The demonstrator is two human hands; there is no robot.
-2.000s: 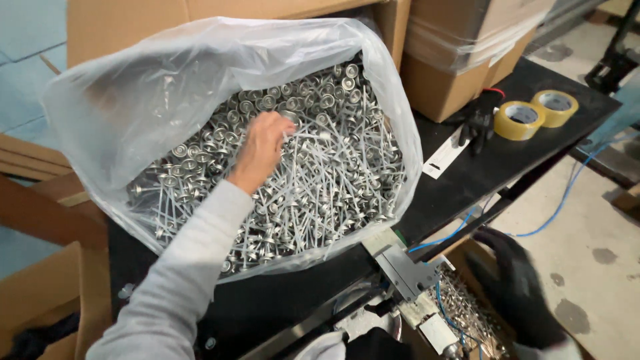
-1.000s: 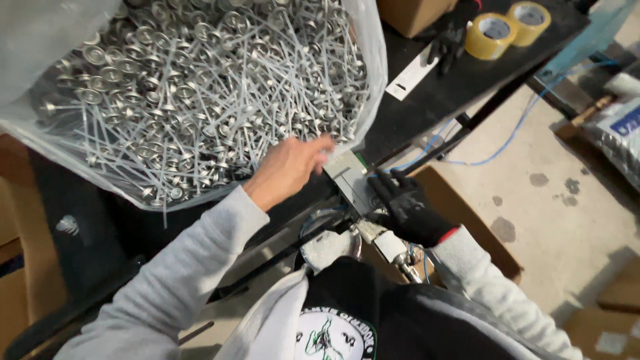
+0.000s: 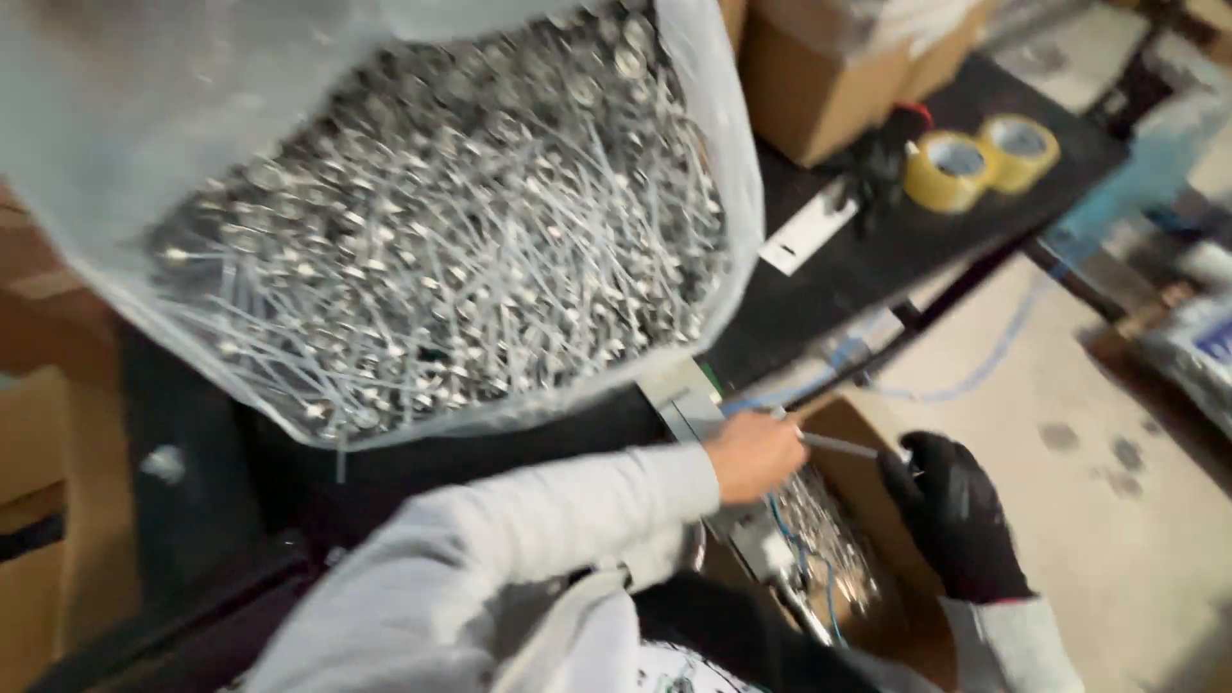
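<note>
My left hand point(image 3: 758, 456), bare with a grey sleeve, is closed on one end of a thin pale stem point(image 3: 839, 444), above the small metal fixture point(image 3: 695, 412) at the bench edge. My right hand point(image 3: 953, 505), in a black glove, has its fingertips at the stem's other end; blur hides whether they grip it. A clear plastic bag point(image 3: 736, 192) holds many pale stems with round metal ends point(image 3: 500, 241). Below my hands, a cardboard box point(image 3: 852, 423) holds more small metal parts point(image 3: 828, 539).
On the black bench point(image 3: 866, 269) lie two tape rolls point(image 3: 948, 171), a white flat piece point(image 3: 807, 231) and a black glove point(image 3: 878, 178). A wrapped carton point(image 3: 818, 87) stands behind. A blue hose point(image 3: 1001, 356) runs over the floor. Another carton point(image 3: 96, 500) is at left.
My left hand has moved from among the parts in the bag, past the fixture, to over the cardboard box. My right hand has moved away from the fixture, and a stem now spans between the hands.
</note>
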